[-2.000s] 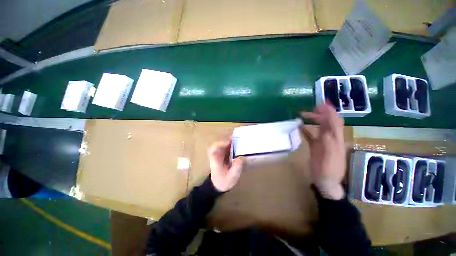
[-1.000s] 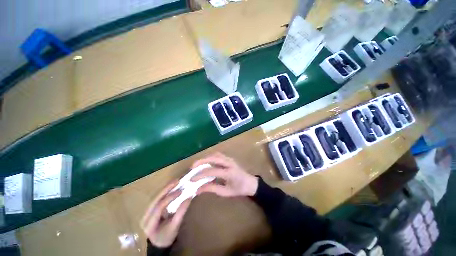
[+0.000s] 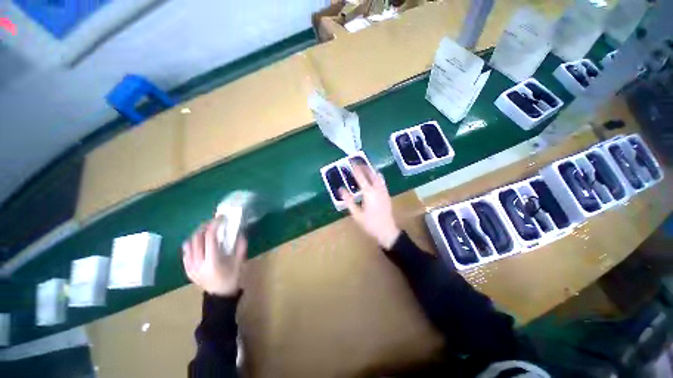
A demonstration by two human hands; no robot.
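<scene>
My left hand [image 3: 214, 258] is over the near edge of the green belt, with its fingers on a blurred white carton [image 3: 236, 216]. My right hand [image 3: 373, 205] reaches onto the belt, its fingers over a white inner tray [image 3: 332, 184] with black pieces in it. The fingers cover the tray's right part. Another filled tray [image 3: 421, 148] sits just to the right. A pale tented leaflet [image 3: 336, 124] stands behind the tray at my right hand.
Closed white cartons [image 3: 134, 260] stand on the belt at left. Several filled trays [image 3: 472, 232] stand in a row on the cardboard bench [image 3: 317, 310] at right. More trays and leaflets [image 3: 451, 80] stand along the belt. A blue stool [image 3: 137, 97] is beyond the belt.
My hands have moved apart from the white carton they both held. My left hand has carried it to the belt; my right hand has reached forward to a tray. The view has shifted.
</scene>
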